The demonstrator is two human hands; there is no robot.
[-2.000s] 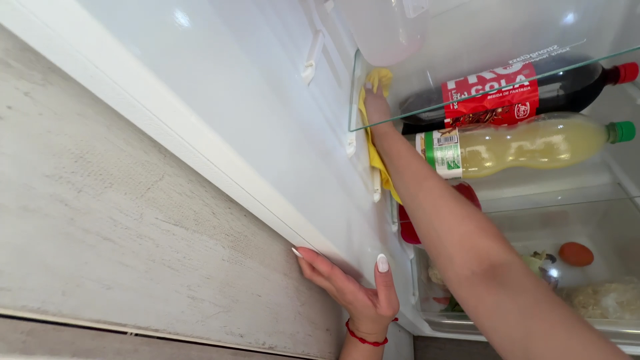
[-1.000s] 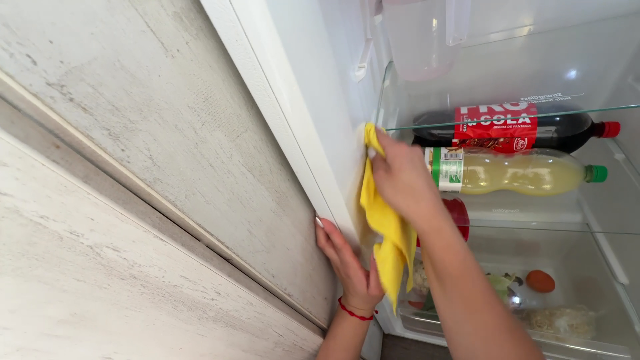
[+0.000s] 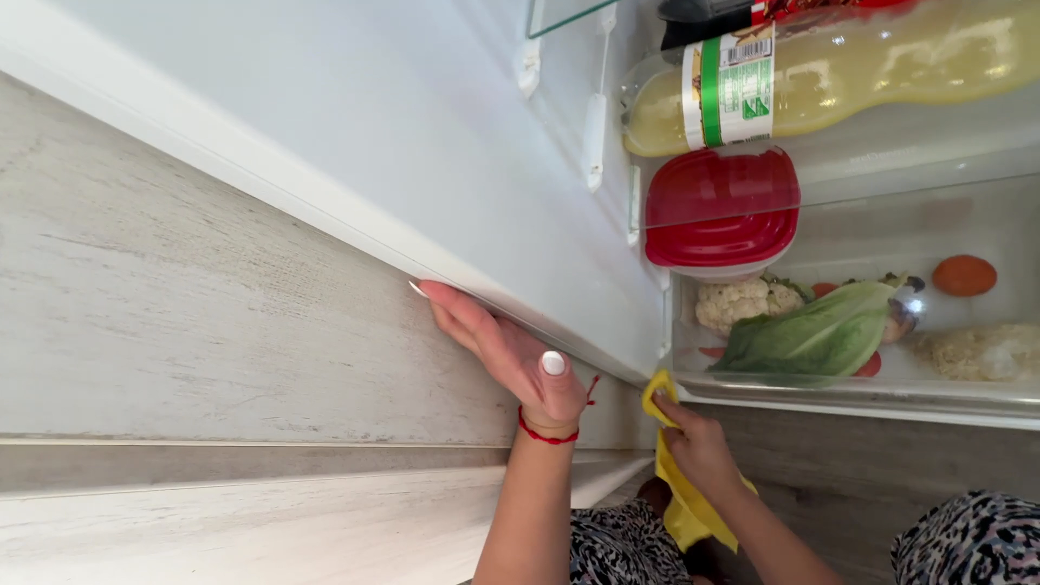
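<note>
My left hand [image 3: 520,357], with a red string bracelet at its wrist, rests against the outer edge of the white refrigerator wall [image 3: 357,138]; its fingers are spread and hold nothing. Lower right of it, my right hand [image 3: 699,447] grips a yellow cloth [image 3: 686,500]. Part of the cloth touches the bottom corner of the refrigerator opening, beside the clear drawer [image 3: 853,394], and the remainder hangs below the hand. A plastic container with a red lid [image 3: 723,207] is above that drawer.
A bottle of yellowish drink [image 3: 845,73] lies near a dark bottle with a red label. Cauliflower [image 3: 743,302], a leafy green [image 3: 812,333] and a carrot piece [image 3: 964,275] show in the drawer. A glass shelf edge [image 3: 569,16] juts at the top. Wood-look panels [image 3: 203,309] stand at left.
My right hand has moved with the yellow cloth from the inner side wall beside the shelves down to the bottom corner of the opening. My left hand stays at the wall's edge. The view has shifted.
</note>
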